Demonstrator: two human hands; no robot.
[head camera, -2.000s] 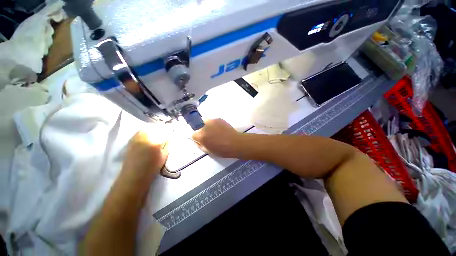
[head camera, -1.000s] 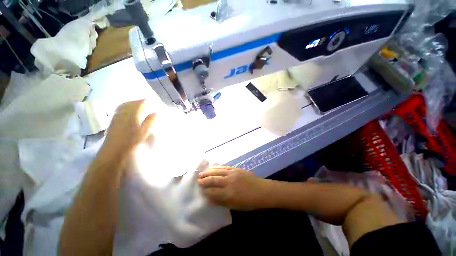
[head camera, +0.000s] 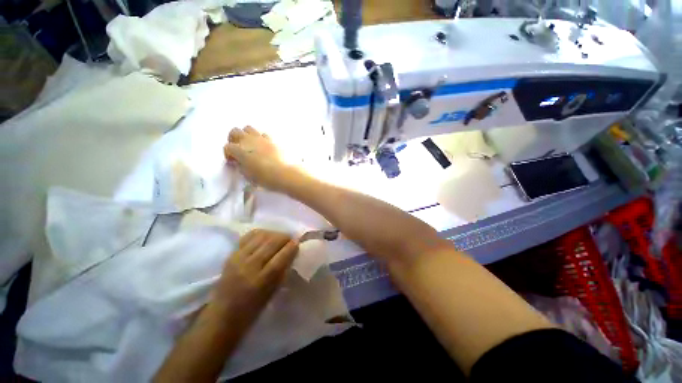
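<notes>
The white and cream garment panel (head camera: 142, 273) lies in folds over the left of the table and hangs over its front edge. My left hand (head camera: 258, 265) is on the cloth near the front edge, fingers bent over a fold. My right hand (head camera: 254, 155) is stretched across to the left of the machine head, fingers curled on the white surface; glare hides whether cloth is between them. The lockstitch sewing machine (head camera: 449, 93) stands right of my right hand, with no hand at its needle area (head camera: 363, 155).
A pale disc (head camera: 469, 187), small black strip (head camera: 437, 152) and phone (head camera: 550, 176) lie right of the needle. A parts tray (head camera: 624, 153) is at the right end. Red baskets (head camera: 591, 277) stand below the ruled table edge (head camera: 478, 238). More cloth (head camera: 161, 37) lies at the back left.
The view has turned left. My right hand has gone from the front table edge to the far left of the needle. My left hand has come down to the front cloth, which is now folded differently.
</notes>
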